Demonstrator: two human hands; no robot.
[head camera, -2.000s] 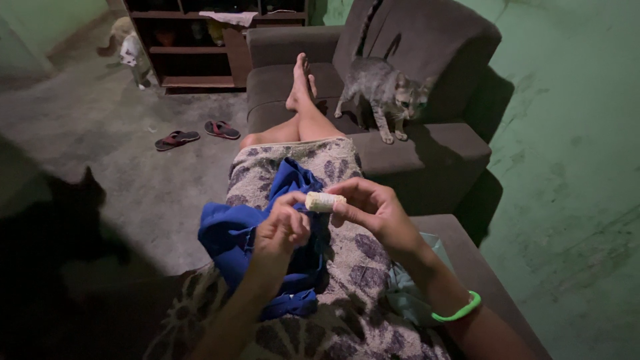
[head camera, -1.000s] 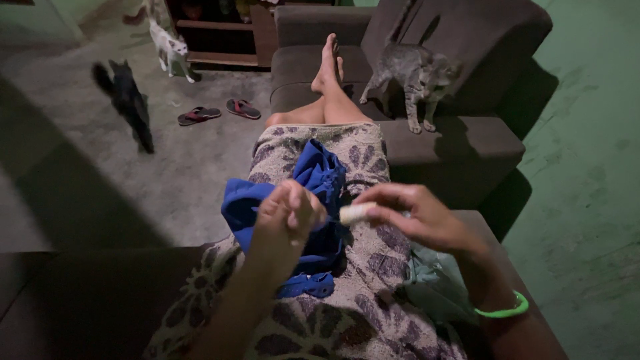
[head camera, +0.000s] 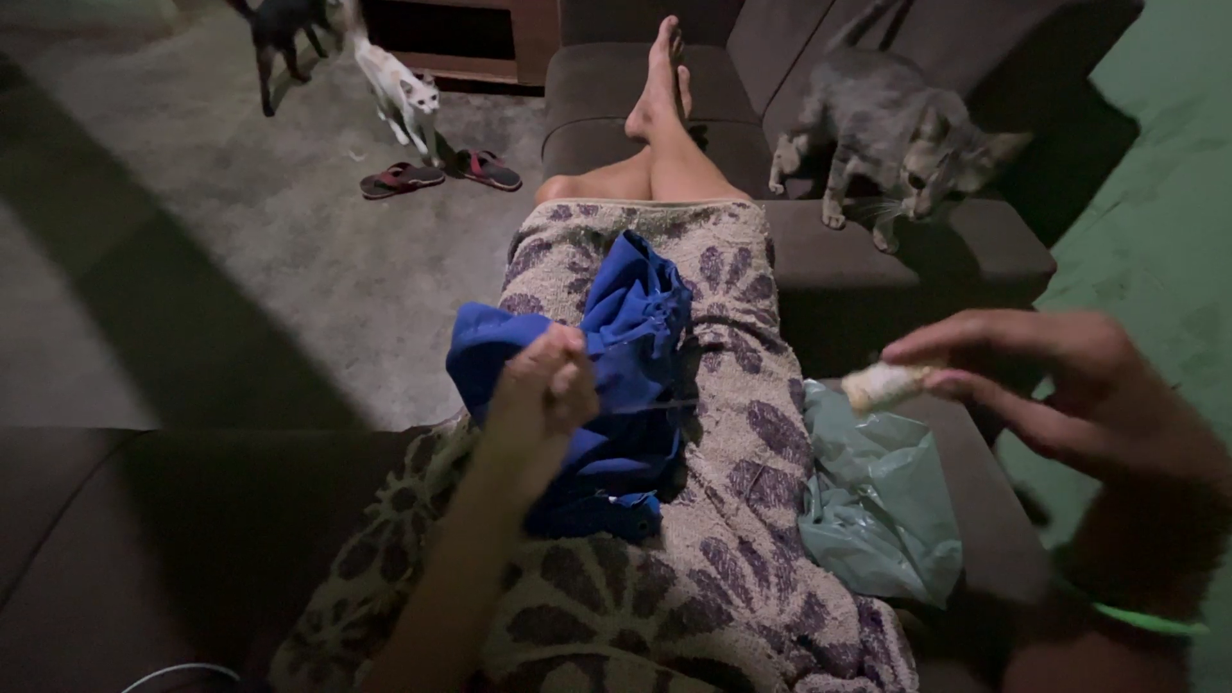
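Observation:
My right hand holds a small roll wound in white, apparently a thread spool, between thumb and fingertips, above a pale green plastic bag. My left hand is closed over a blue cloth that lies bunched on my lap. A faint thin line, like thread, runs from the left hand toward the right; its far part is too faint to follow. What the left fingers pinch is blurred and hidden. A patterned towel covers my thighs under the cloth.
A gray cat stands on the sofa armrest at the right. On the floor are a white cat, a black cat and a pair of flip-flops. A white cable shows at the lower left.
My hands have moved well apart, the right one outward with the spool in it. The white cat has come nearer the flip-flops, and the black cat has moved farther away.

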